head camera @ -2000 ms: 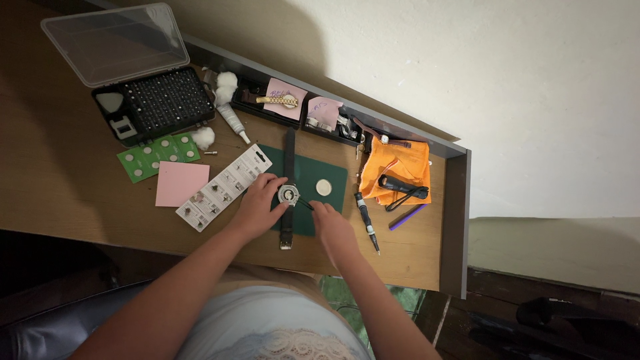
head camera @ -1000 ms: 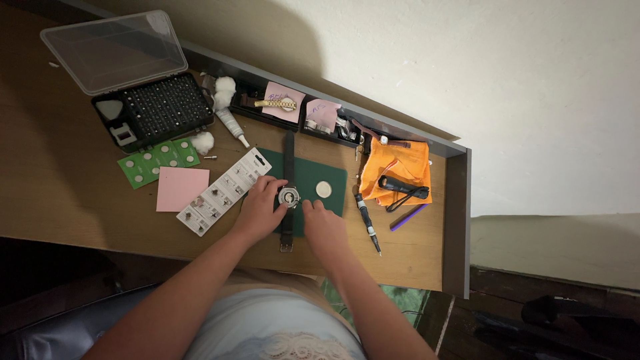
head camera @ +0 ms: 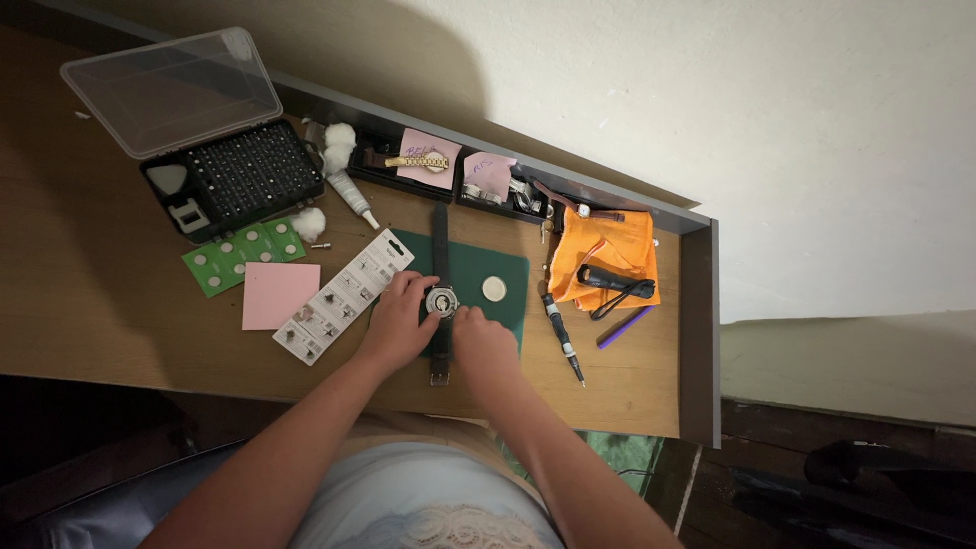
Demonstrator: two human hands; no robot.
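A wristwatch with a dark strap (head camera: 441, 302) lies lengthwise across a green mat (head camera: 488, 263), its case open at the back so the movement shows. My left hand (head camera: 400, 316) holds the left side of the case with fingers and thumb. At the right edge of the case is my right hand (head camera: 484, 339), its fingers curled together; whether it pinches something small is hidden. A round metal disc, probably the case back (head camera: 494, 289), rests on the mat to the upper right of my right hand.
Left are a bit set (head camera: 255, 179), green button-cell cards (head camera: 244, 255), pink notes (head camera: 280, 296) and a battery blister card (head camera: 343, 297). Watch trays (head camera: 404, 183) line the back. Right are a screwdriver (head camera: 563, 339), an orange cloth (head camera: 640, 236), a flashlight (head camera: 610, 280) and a purple stick (head camera: 624, 328).
My right hand has come closer to the watch case, its fingers now curled. A thin dark tool seen at its fingertips two seconds ago no longer shows. My left hand stays on the watch.
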